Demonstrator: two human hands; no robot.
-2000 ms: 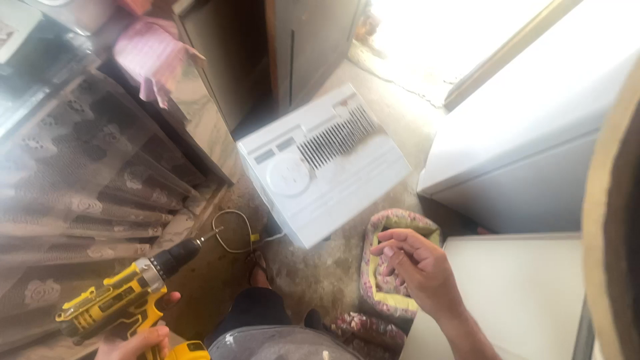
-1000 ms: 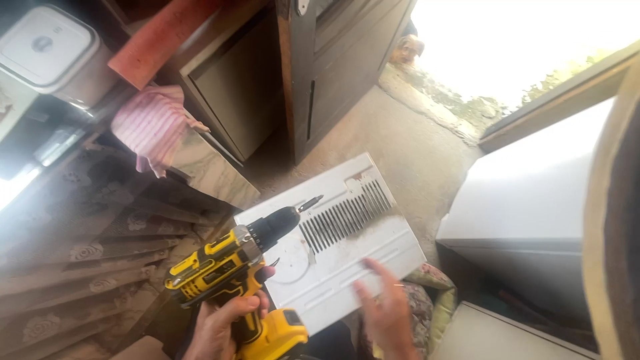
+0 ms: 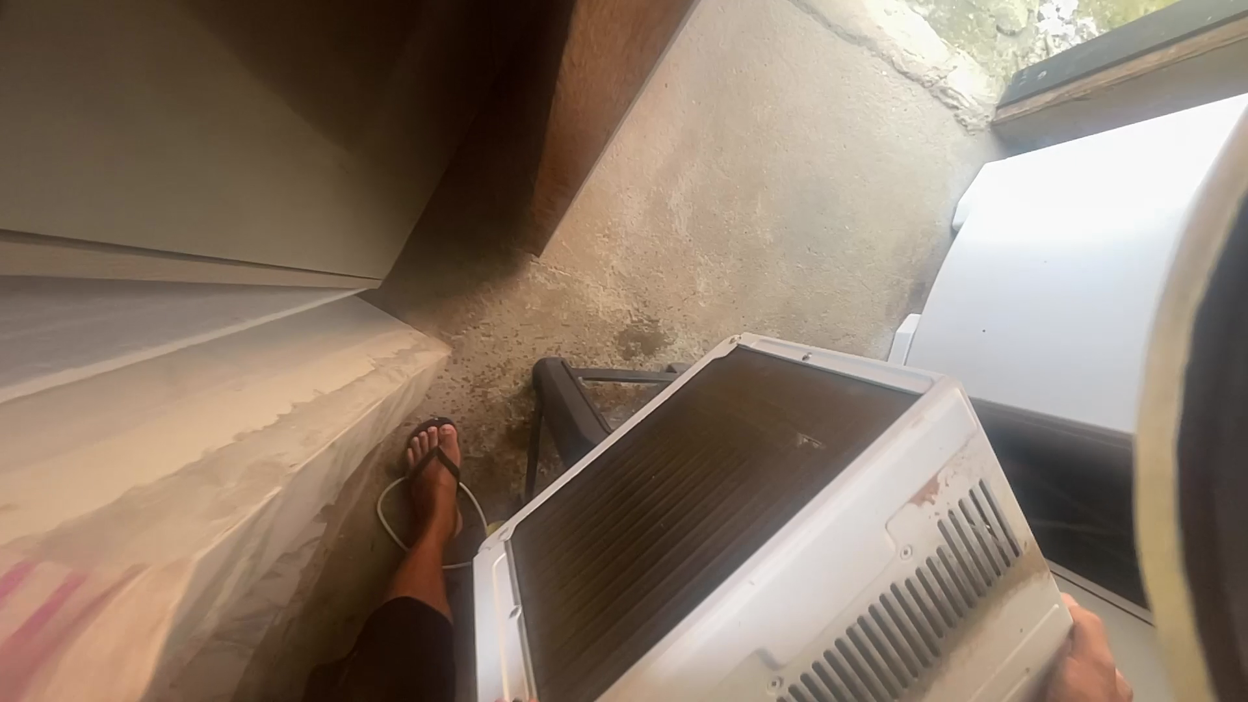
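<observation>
A boxy white metal appliance with a dark ribbed panel and slotted vents fills the lower middle, tilted. My right hand is at its lower right edge, fingers against the casing; the palm is out of sight. Only a sliver of my left hand shows at the bottom edge of the frame, against the appliance's near side; its grip is hidden. Under the appliance's far left side, a dark frame, perhaps of a stool or chair, is partly hidden. The yellow drill is not in view.
My foot in a flip-flop is on the rough concrete floor, a pale cable looped around it. A worn pale ledge runs along the left, with striped cloth at its corner. At right is a white appliance.
The yellow drill that my left hand held has left the view. The white appliance now shows its dark ribbed panel, and my right hand has come to its edge. The view has shifted much.
</observation>
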